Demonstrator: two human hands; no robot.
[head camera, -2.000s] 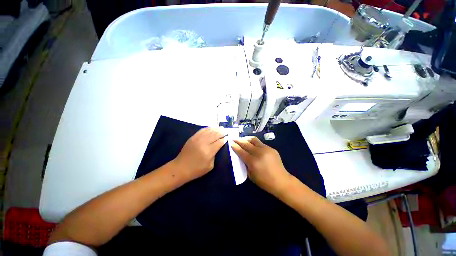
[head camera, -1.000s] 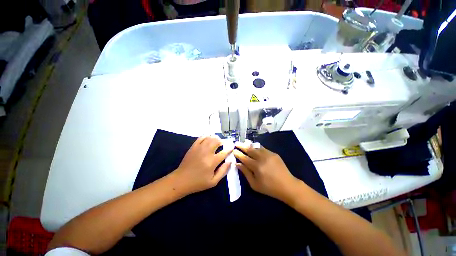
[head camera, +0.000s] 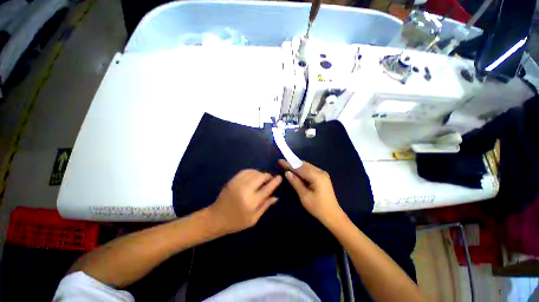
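A dark cloth panel lies on the white machine table, its far edge at the presser foot, and hangs over the front edge. A curved white strip runs on it from the foot towards me. My left hand is left of and below the strip's near end, thumb and fingertips pinching the cloth. My right hand is at the strip's near end, its fingertips gripping the cloth there. The fingertips of both hands nearly meet. The needle point is too small to make out.
The white sewing machine head spans the back right. A dark bundle lies under its arm. A pale-blue trough runs behind. A red crate stands at lower left, and a metal frame at lower right.
Both hands have moved back from the foot towards me, the left one further. More of the strip between foot and hands is uncovered. The view has shifted, showing more of the table's front edge.
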